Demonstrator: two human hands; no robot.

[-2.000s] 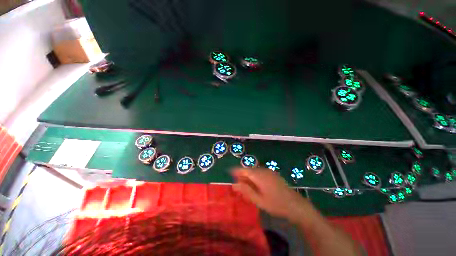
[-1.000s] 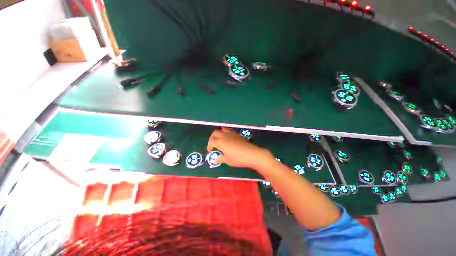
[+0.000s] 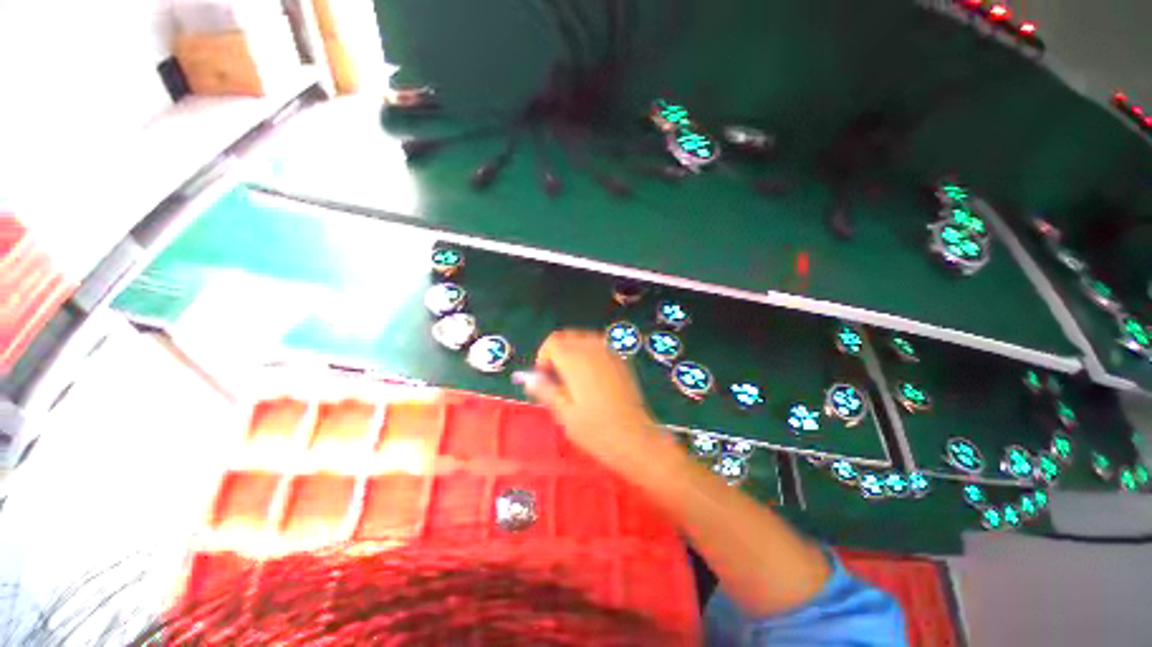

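Observation:
A row of lit smartwatches (image 3: 490, 353) lies on the lower green shelf (image 3: 543, 297). A red-orange compartment tray (image 3: 407, 506) is in front of and below the shelf edge. One silver smartwatch (image 3: 516, 509) sits in a tray pocket; the other visible pockets hold nothing. My right hand (image 3: 579, 386), bare with a blue sleeve, is above the tray's back edge by the shelf front. Its fingertips pinch a small pale object, seemingly a smartwatch seen edge-on and mostly hidden. My left hand is out of view.
The upper green shelf (image 3: 745, 228) has a pale metal edge, dark cables (image 3: 551, 108) and several lit smartwatches (image 3: 960, 240). More lit watches lie at right. Red indicator lights (image 3: 1001, 14) are at top right. A cardboard box (image 3: 217, 63) stands at upper left.
My right hand has moved from the watch row to the shelf's front edge, above the tray. A silver watch now shows in a tray pocket. The view has shifted, moving the shelves rightward.

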